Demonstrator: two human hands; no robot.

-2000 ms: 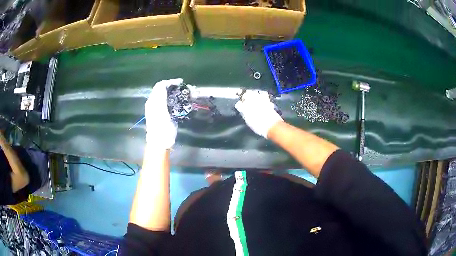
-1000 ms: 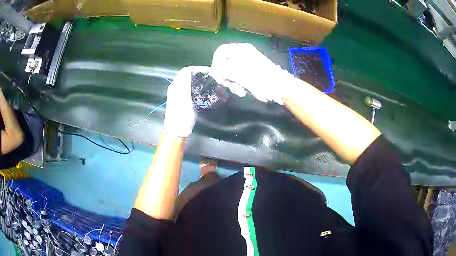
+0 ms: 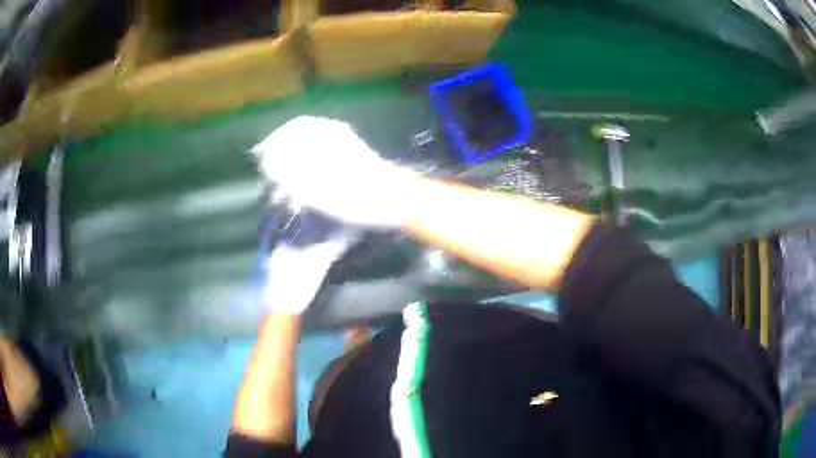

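The frame is strongly blurred. My left hand [image 3: 302, 273], in a white glove, is around the lower side of a dark workpiece [image 3: 309, 227] near the belt's front edge. My right hand [image 3: 324, 165], also gloved in white, is above and over the workpiece and hides its upper part. Whether my right hand holds anything cannot be made out. A faint blue streak shows beside the workpiece.
A blue tray [image 3: 484, 112] with dark parts lies right of my hands, with a blurred silver heap [image 3: 523, 174] below it. A mallet [image 3: 614, 161] lies further right. Cardboard boxes [image 3: 407, 43] stand behind. Another person's arm [image 3: 18, 376] shows lower left.
The view has shifted and blurred. My left hand is lower, nearer the belt's front edge, still at the workpiece. My right hand has moved from beside the workpiece to above it.
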